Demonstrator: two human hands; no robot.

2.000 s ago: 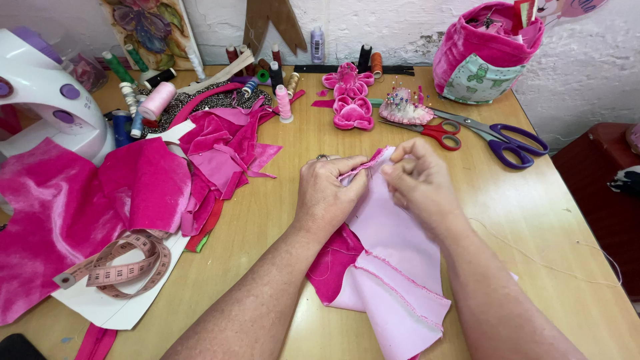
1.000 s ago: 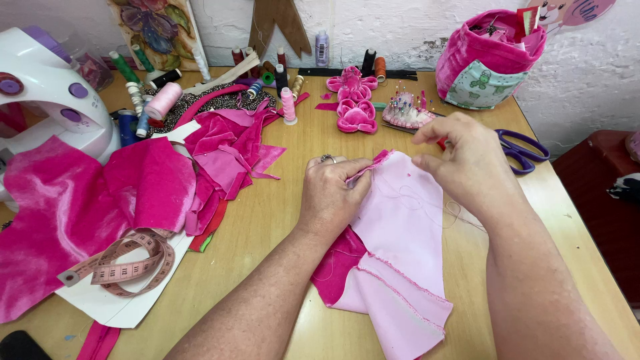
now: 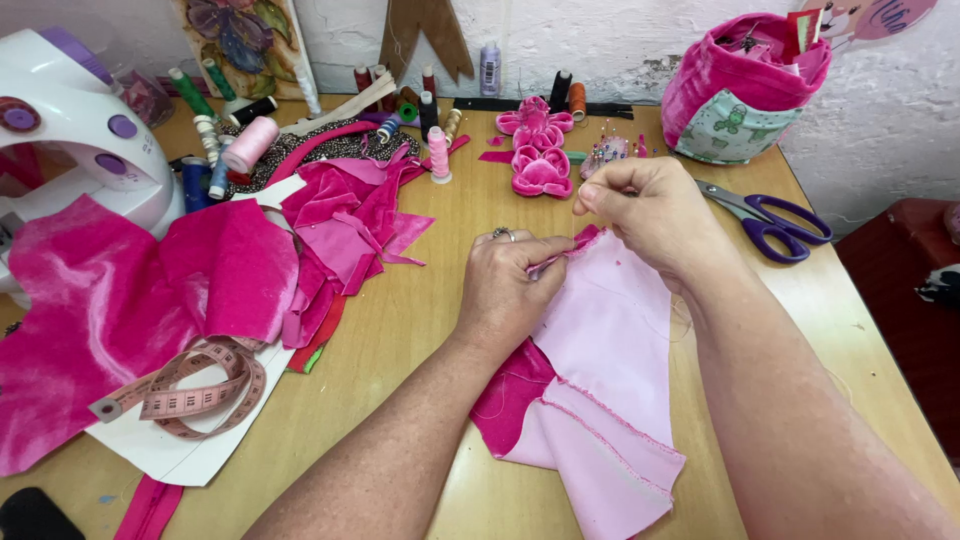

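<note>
My left hand, with a ring on one finger, pinches the folded top edge of a pink velvet piece, whose pale underside faces up. Rows of pink stitching cross its lower part, and a darker velvet side shows at its left. Just above that pinched edge, my right hand has thumb and forefinger closed on a fine thread that runs down to the fabric; whether a needle is between the fingertips cannot be told. A loose loop of thread lies over the pale cloth and the table beside it.
A white sewing machine, pink velvet scraps and a measuring tape are at left. Thread spools, a small pink velvet figure and a pincushion line the back. Purple-handled scissors and a fabric basket stand right.
My right hand moved up and right from the fabric edge, then came back left and lower, close above it. My left hand keeps its pinch on the cloth.
</note>
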